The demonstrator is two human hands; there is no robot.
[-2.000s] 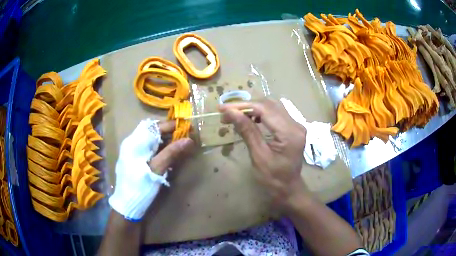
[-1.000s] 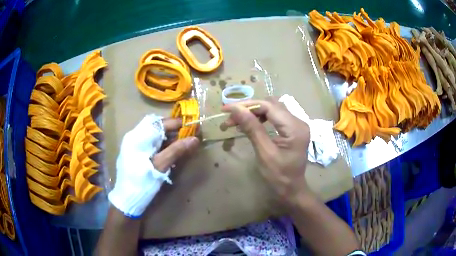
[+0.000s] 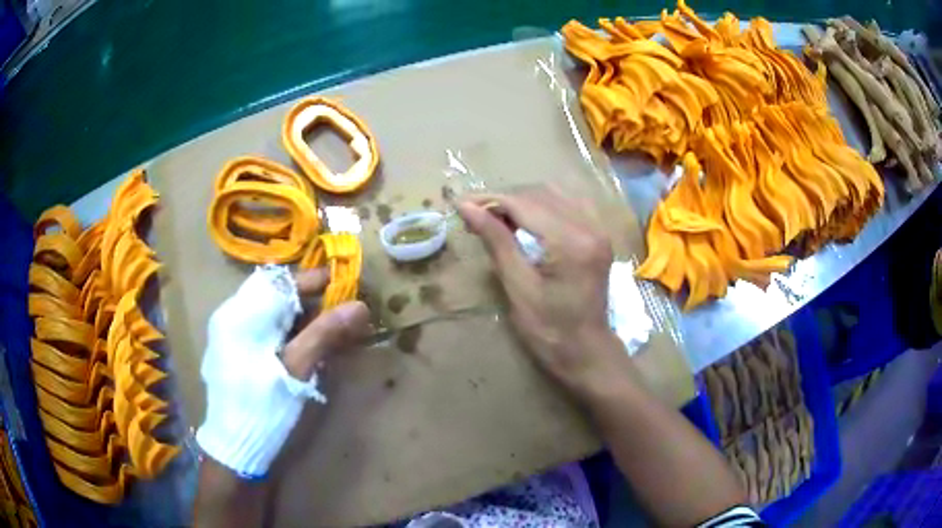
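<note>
My left hand [image 3: 271, 356], in a white glove with bare fingertips, grips a small bundle of orange strips [image 3: 339, 270] between thumb and fingers. My right hand [image 3: 547, 273] is bare and blurred, right of the white glue cup [image 3: 413, 237], which holds amber liquid. It holds the glue stick [image 3: 494, 205] between thumb and finger; the stick shows only in part. Something white shows at its fingers. Stacked orange rings [image 3: 263, 211] lie above my left hand, and another orange ring [image 3: 332, 146] with a pale inner face lies beside them.
Brown cardboard [image 3: 465, 402] has dark glue spots. Nested orange pieces [image 3: 93, 340] line the left edge. An orange strip heap [image 3: 723, 155] is at right, with tan strips [image 3: 878, 98] beyond. A white cloth [image 3: 628, 306] is partly behind my right hand. A blue crate [image 3: 823, 423] is lower right.
The view has shifted, so the mat's things sit lower and further left. My right hand and the stick have moved away from the held orange bundle, to the right of the cup.
</note>
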